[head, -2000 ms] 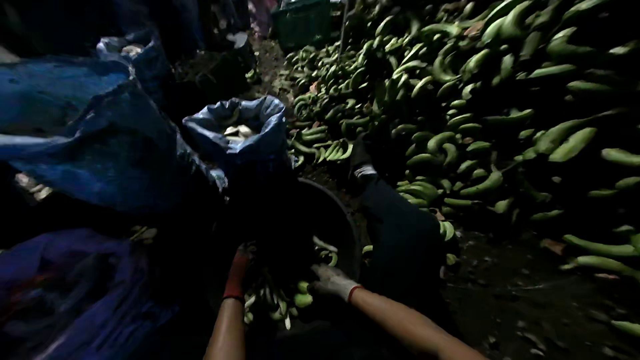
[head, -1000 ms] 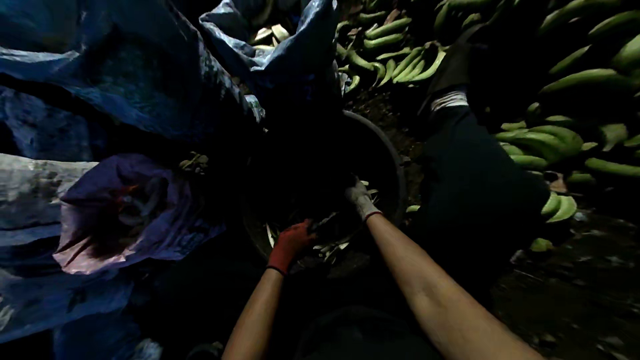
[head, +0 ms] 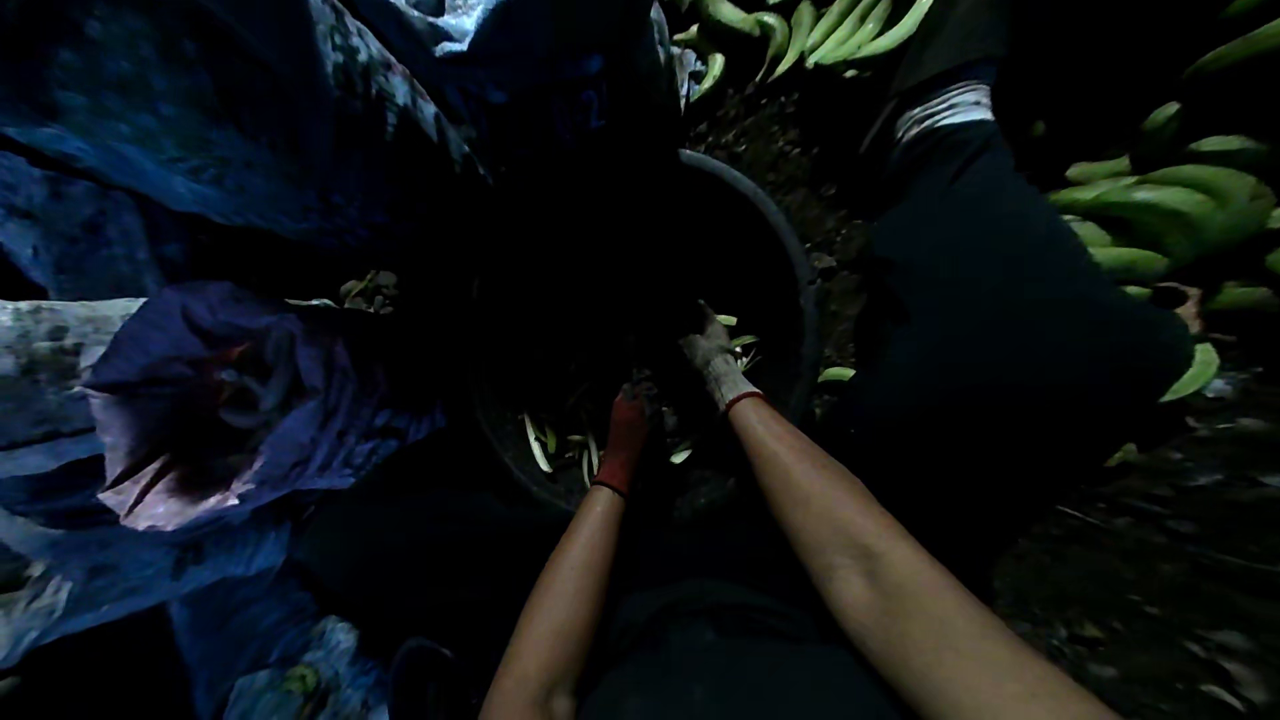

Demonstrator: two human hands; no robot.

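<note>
Both of my hands reach down into a large round dark tub. My left hand, in a red glove, is low in the tub beside pale green strips that look like banana peel; its fingertips fade into shadow. My right hand, in a greyish glove with a red cuff, is higher and to the right, next to more pale pieces. Darkness hides the fingers and whatever they may hold.
Blue sacks stand at the upper left, an open purple sack at the left. My trousered leg lies right of the tub. Green bananas lie at the right, and a bunch at the top.
The view has shifted and tilted down closer over the tub. Both hands stay inside it; the green lump near my right hand two seconds ago no longer shows.
</note>
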